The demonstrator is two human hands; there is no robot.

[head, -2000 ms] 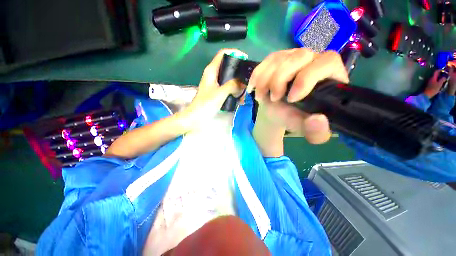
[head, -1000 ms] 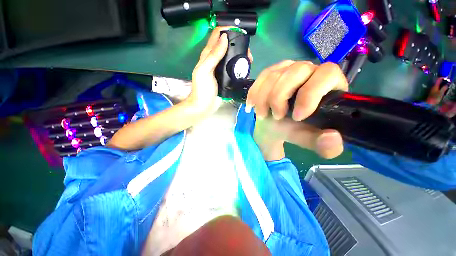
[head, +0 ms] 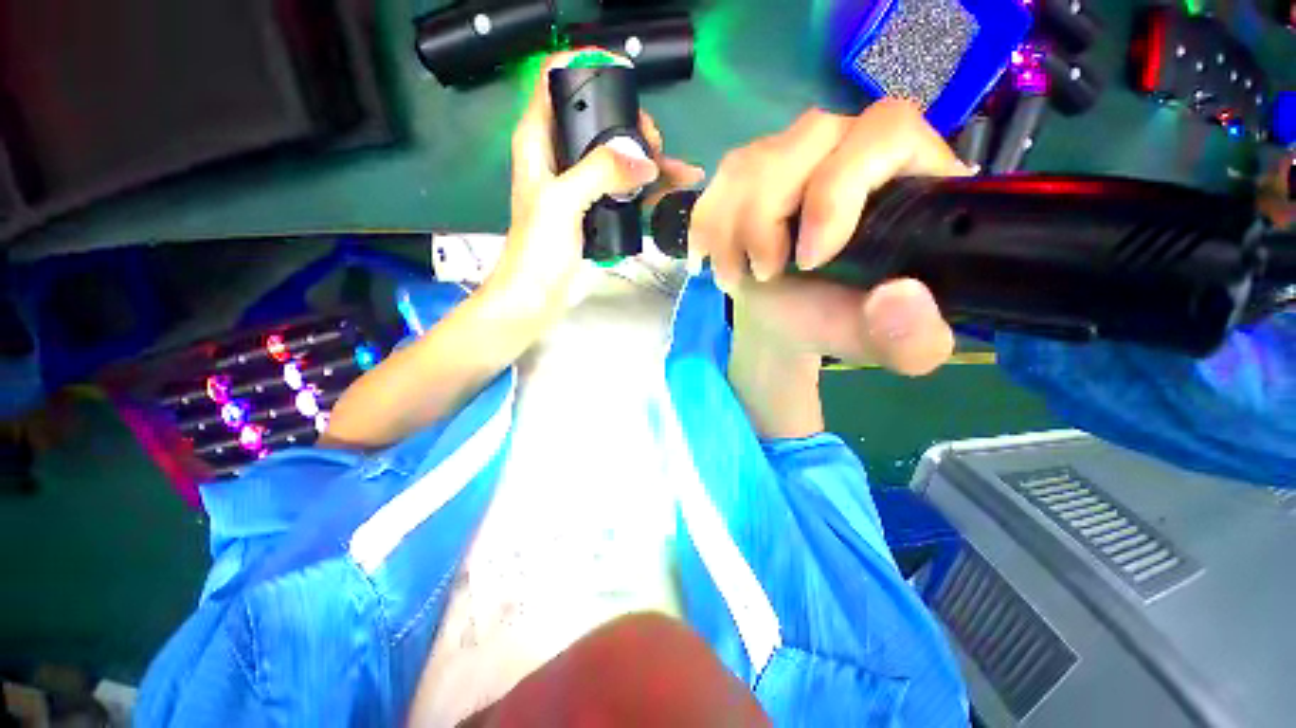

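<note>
My left hand (head: 547,213) is closed around a short black cylindrical light unit (head: 594,107), held upright above the bench edge. Its upper end glows green, and my thumb lies over a pale round disc on its side. My right hand (head: 824,213) grips a long black electric screwdriver (head: 1052,249), its rear pointing right. The driver's dark front end is beside the unit, with a small gap between them. The fingertips of my right hand are near that front end. I cannot see a screw.
More light units (head: 486,40) lie on the green bench (head: 768,93). A blue screw bin (head: 931,57) holds silver grains. A large black tray (head: 185,121) is at the upper left, a reddish tray of glowing units (head: 235,391) below it. A grey vented case (head: 1123,555) is at the lower right.
The light unit has moved left and slightly up, away from the screwdriver's front end. My left thumb has moved onto the pale disc. The screwdriver's rear has swung up.
</note>
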